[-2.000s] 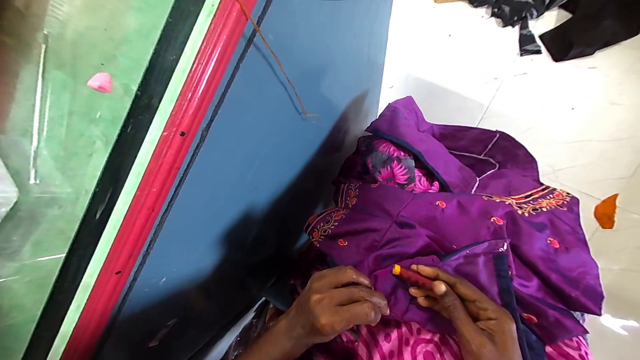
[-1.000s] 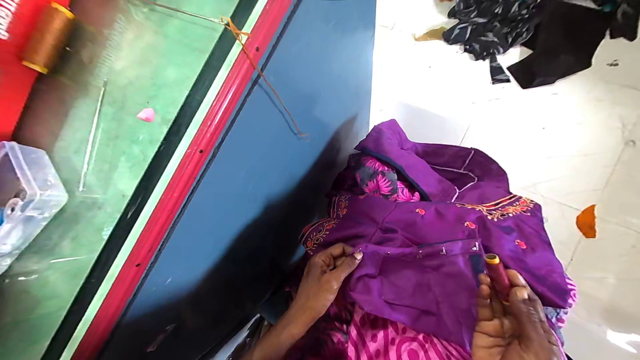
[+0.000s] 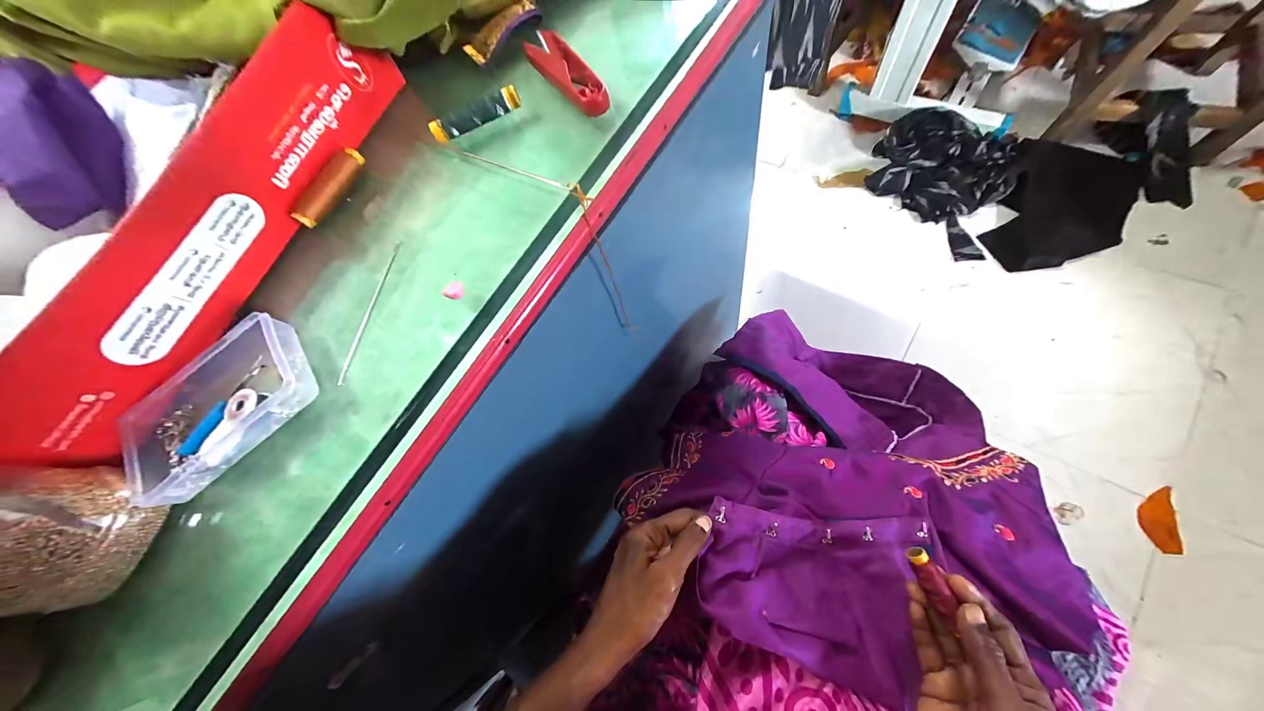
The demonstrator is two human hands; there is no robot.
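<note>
Purple embroidered cloth, seemingly a garment [image 3: 820,602], lies spread over my lap, with a row of small metal hooks [image 3: 828,535] along a folded edge. My left hand [image 3: 657,563] pinches the left end of that edge between thumb and fingers. In my right hand [image 3: 973,642] is a spool of dark red thread [image 3: 933,581], its yellow end up, just below the right end of the hooked edge. Pink patterned fabric [image 3: 760,676] shows beneath the purple cloth.
On the green tabletop at left are a red box [image 3: 197,237], a clear plastic box [image 3: 217,405] with small items, a brown thread spool [image 3: 329,188], a dark thread spool [image 3: 474,114], a red clip-like tool [image 3: 568,74] and a thin metal rod [image 3: 368,314]. Black cloth scraps [image 3: 1066,202] lie on the floor.
My hands have moved apart from where they were close together two seconds ago; the hooked edge now shows stretched between them. The view has shifted toward the tabletop.
</note>
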